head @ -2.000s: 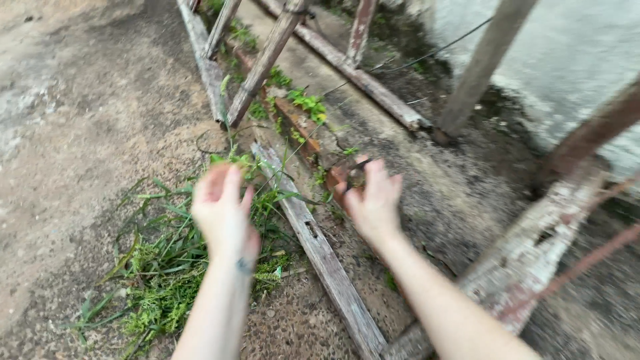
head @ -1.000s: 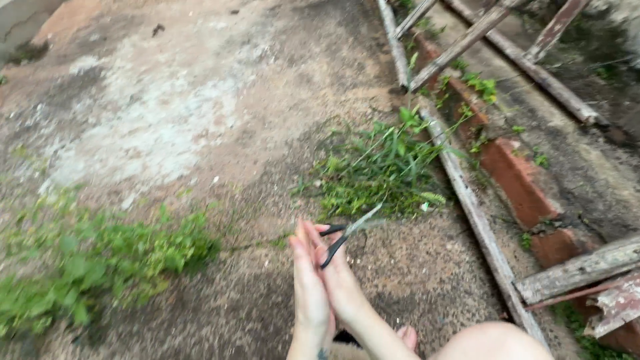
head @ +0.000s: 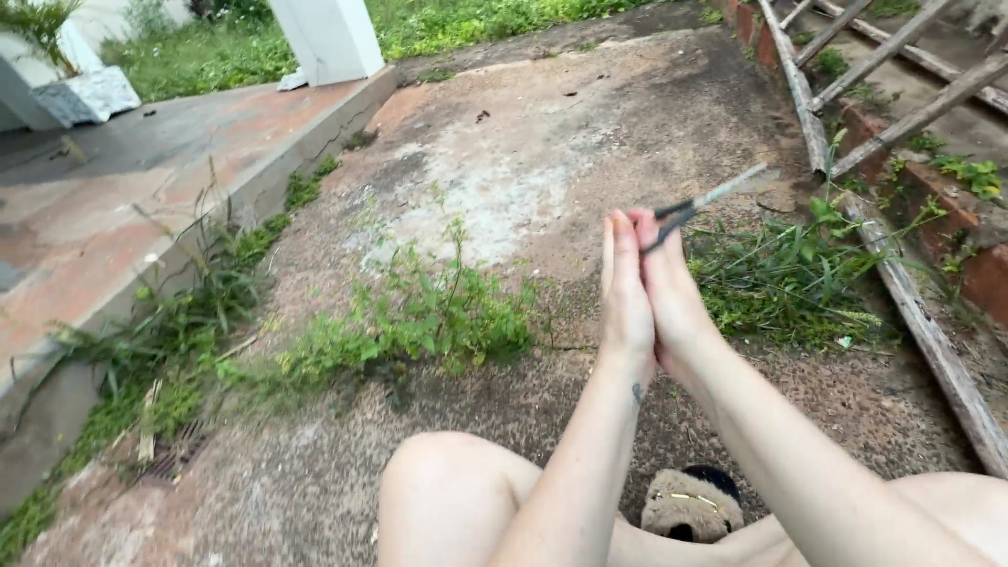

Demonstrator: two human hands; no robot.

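My left hand (head: 628, 295) is pressed palm to palm against my right hand (head: 676, 291), fingers pointing forward. A pair of scissors (head: 701, 206) with dark handles sticks out from the fingers of my right hand, its blades pointing up and to the right. My left hand holds nothing that I can see. To the right of the hands lies a heap of green weeds (head: 787, 276) on the concrete. Leafy weeds (head: 449, 315) stand to the left of the hands, along a joint in the ground.
A weathered wooden beam (head: 921, 323) and a wooden frame (head: 811, 118) lie at the right beside red bricks (head: 941, 189). A raised concrete step (head: 236, 181) with weeds runs along the left. Near my knees is a furry slipper (head: 691, 504); a drain grate (head: 175, 453) is at lower left.
The view has swung far left. My hands were apart over the beam and weeds two seconds ago; they have come together and stay pressed palm to palm, the scissors in the right hand.
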